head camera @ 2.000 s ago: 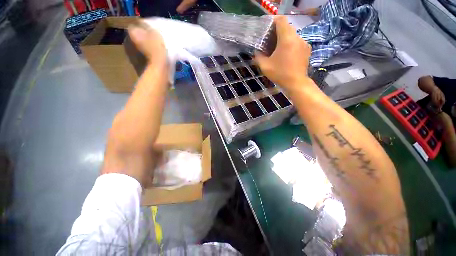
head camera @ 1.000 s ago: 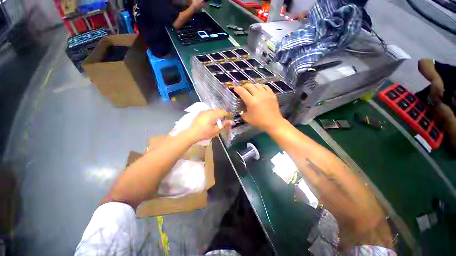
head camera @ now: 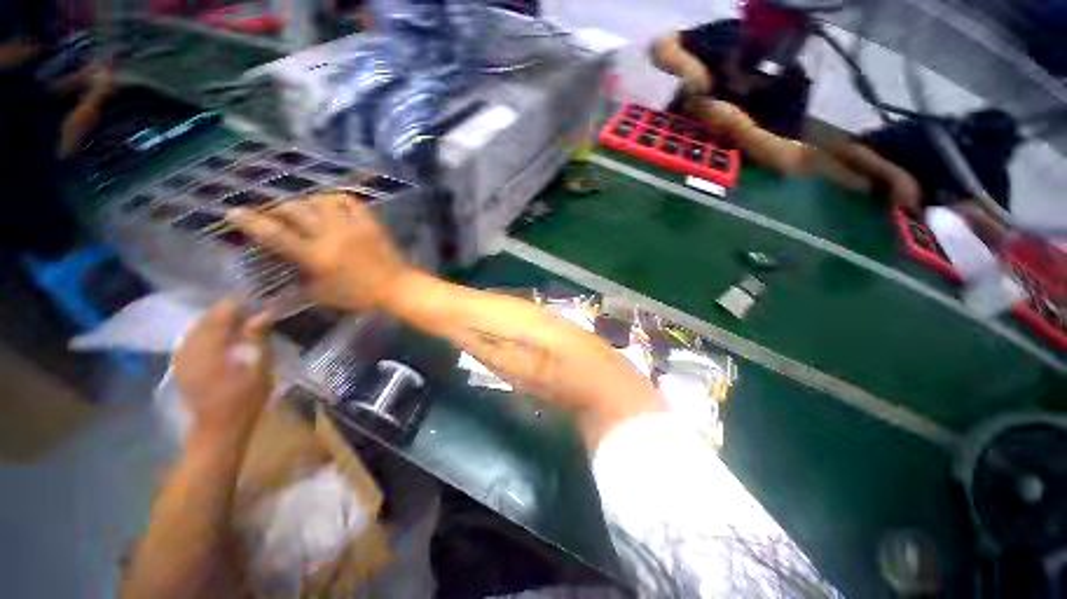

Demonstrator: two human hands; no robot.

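Observation:
A stack of clear blister trays point(head camera: 176, 199) with dark screens in its pockets stands at the bench's left end. My right hand point(head camera: 334, 248) lies palm down over the stack's near right part, fingers spread. My left hand point(head camera: 220, 369) is below the stack's near side, fingers curled and blurred; I cannot tell if it grips anything. White plastic point(head camera: 140, 324) shows behind and beside my left hand. A shiny wire spool point(head camera: 390, 392) sits at the bench edge, right of my left hand.
An open cardboard box point(head camera: 334, 468) with white plastic is below the bench. A grey machine housing point(head camera: 486, 164) with cloth stands behind the trays. Modules point(head camera: 696, 380) lie on the green bench. Two red trays point(head camera: 669, 146) are before other people. A round fan point(head camera: 1030, 486) is at right.
The view has swung right, so the stack appears further left and the fan has entered view. Both hands stay near the stack; my left hand now appears lower against its near side.

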